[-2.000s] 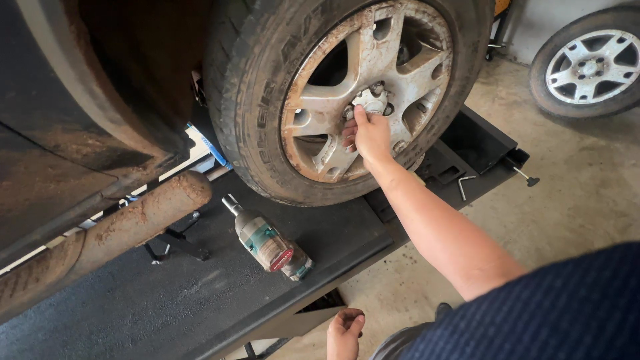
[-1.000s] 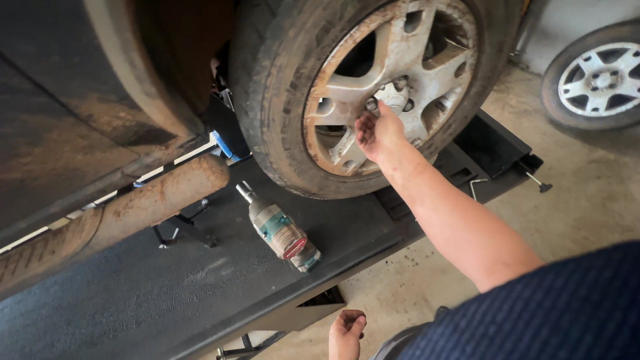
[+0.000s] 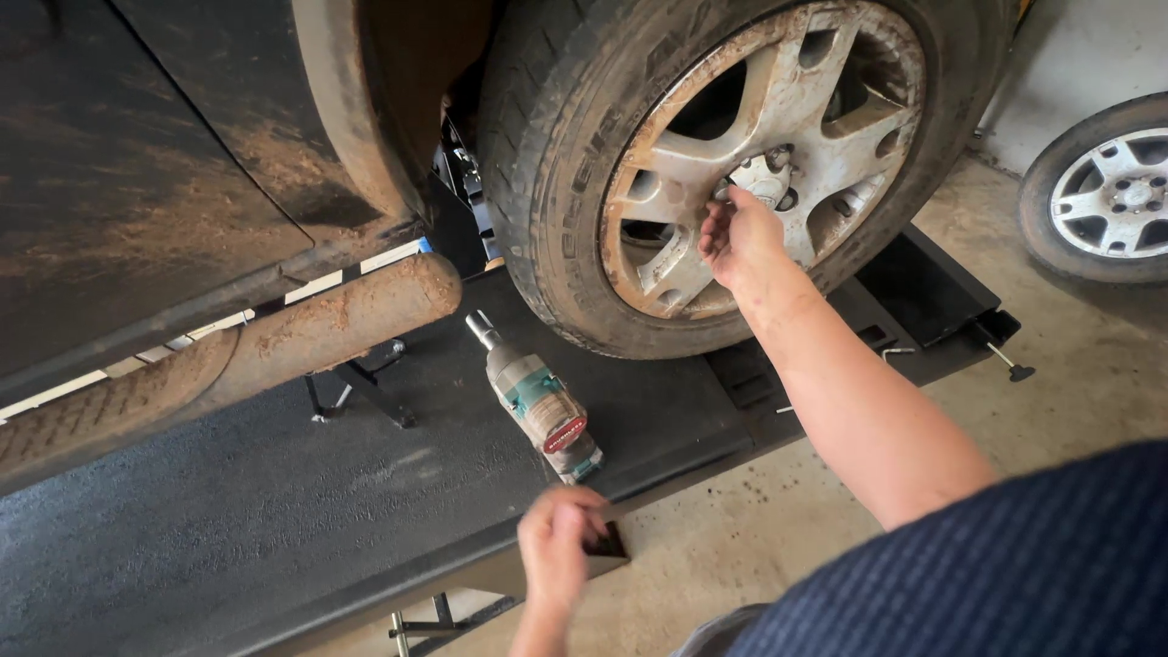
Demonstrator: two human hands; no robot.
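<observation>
My right hand (image 3: 741, 235) reaches to the hub of a dirty alloy wheel (image 3: 680, 155) on a vehicle, its fingertips at the edge of the silver center cap (image 3: 762, 181); whether they grip it I cannot tell. The fingers are partly curled. Below the wheel, an impact wrench with a socket (image 3: 538, 401) lies on the black lift platform. My left hand (image 3: 561, 538), loosely curled and slightly blurred, hovers by the platform's near edge, just below the tool's base. No object shows in it.
A muddy side step (image 3: 319, 315) runs along the vehicle's lower body. The black lift platform (image 3: 301, 511) extends beneath, with a threaded rod and knob (image 3: 1011, 367) sticking out at its right end. Another alloy wheel with tire (image 3: 1118, 196) stands by the wall at right.
My left hand has risen from the bottom of the view toward the impact wrench's base. My right hand remains at the wheel hub.
</observation>
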